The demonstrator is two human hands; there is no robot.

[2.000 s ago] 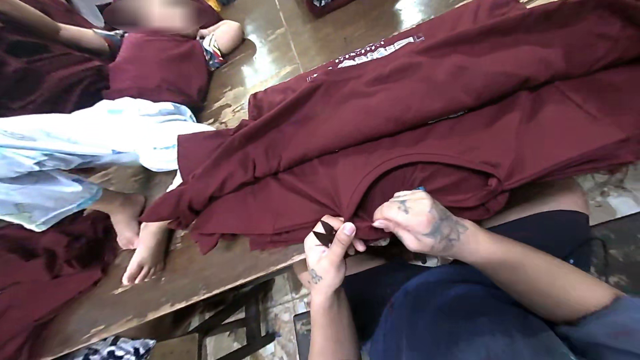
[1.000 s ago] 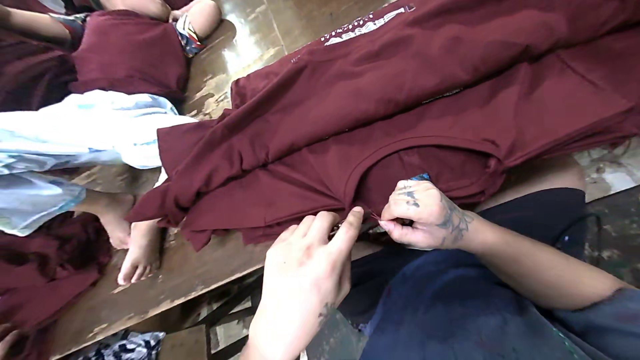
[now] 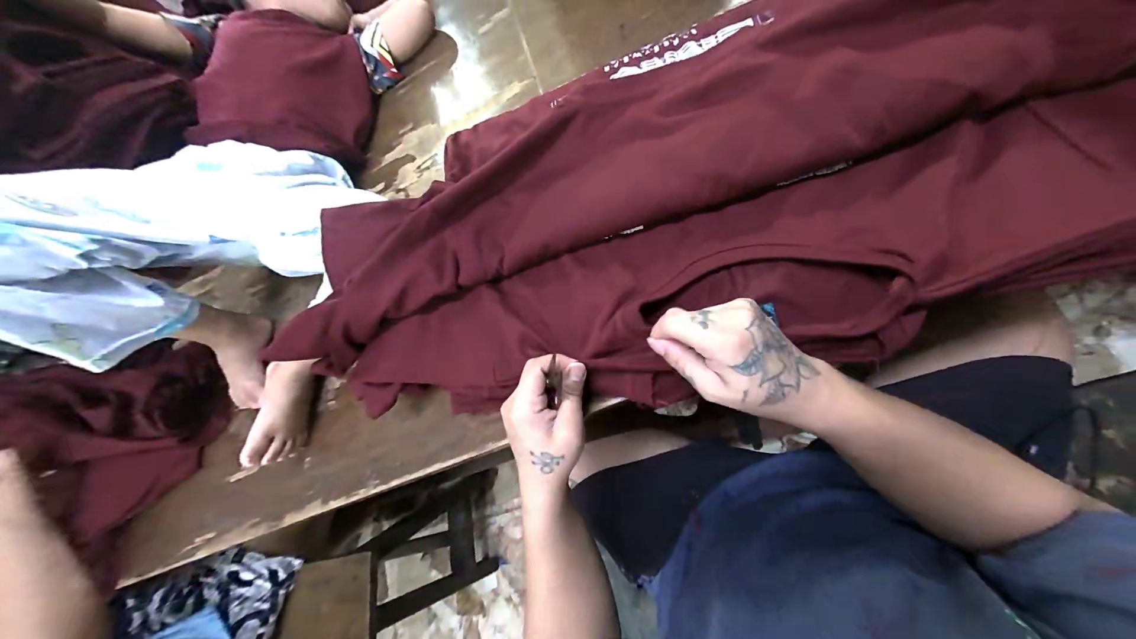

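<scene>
A maroon shirt (image 3: 577,293) lies across the wooden table on top of more maroon garments, its round neck opening (image 3: 799,275) towards me. My left hand (image 3: 546,413) is at the shirt's near edge, thumb and fingers closed around a small dark tool (image 3: 554,382), perhaps thread snips. To its right, my right hand (image 3: 741,355) is over the near side of the neck opening with its fingertips pinched together. Whether a thread or cloth is between them cannot be made out. A small bit of blue (image 3: 769,311) shows just behind this hand.
At the left, a person in maroon and pale trousers (image 3: 160,213) sits on the wooden table (image 3: 355,453), bare feet near the shirt's left end. More maroon cloth (image 3: 115,426) lies by the feet. Another person's arm (image 3: 27,541) enters at lower left, near patterned fabric (image 3: 213,586).
A second ago my hands were together at the neck opening with a thin thread between them; now they are apart. My left hand has turned, showing its inner wrist.
</scene>
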